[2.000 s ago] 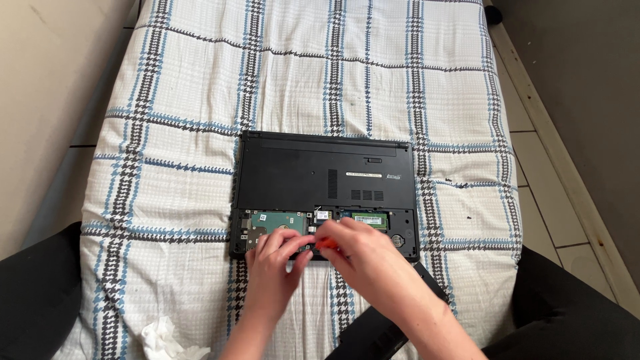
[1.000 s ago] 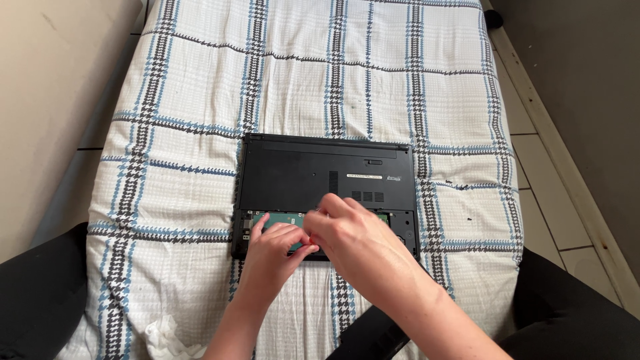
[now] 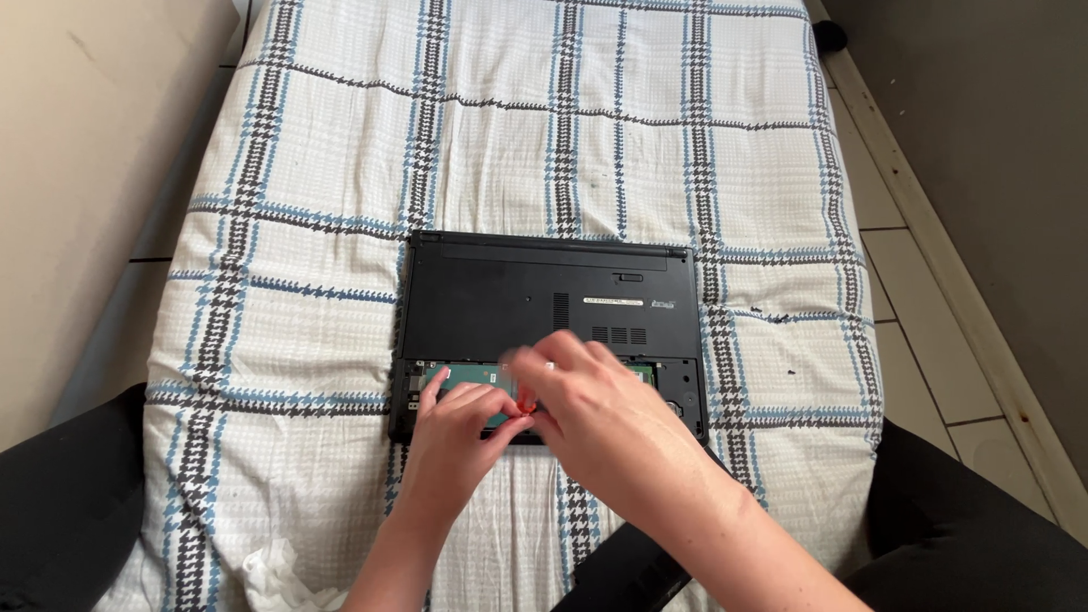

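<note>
A black laptop [image 3: 493,297] lies upside down on a plaid bed cover, the lower strip of its underside uncovered. Within that strip a green circuit board of a hard drive [image 3: 466,374] shows at the left, and part of a green memory module [image 3: 643,372] at the right. My right hand [image 3: 595,408], its fingertips blurred, grips a small orange-red tool handle [image 3: 526,401], probably a screwdriver; its tip is hidden. Fingers of my left hand [image 3: 463,425] pinch at the lower end of the tool, over the laptop's near edge.
A black plastic panel [image 3: 629,569] rests on the cover below my right forearm. Crumpled white cloth or tissue [image 3: 280,582] lies at the near left. Small dark bits [image 3: 769,314] are scattered right of the laptop. My legs flank the padded surface.
Two seconds ago more of the memory module and the bay's middle was visible; my right hand has since come over them. Both hands stay at the laptop's near edge.
</note>
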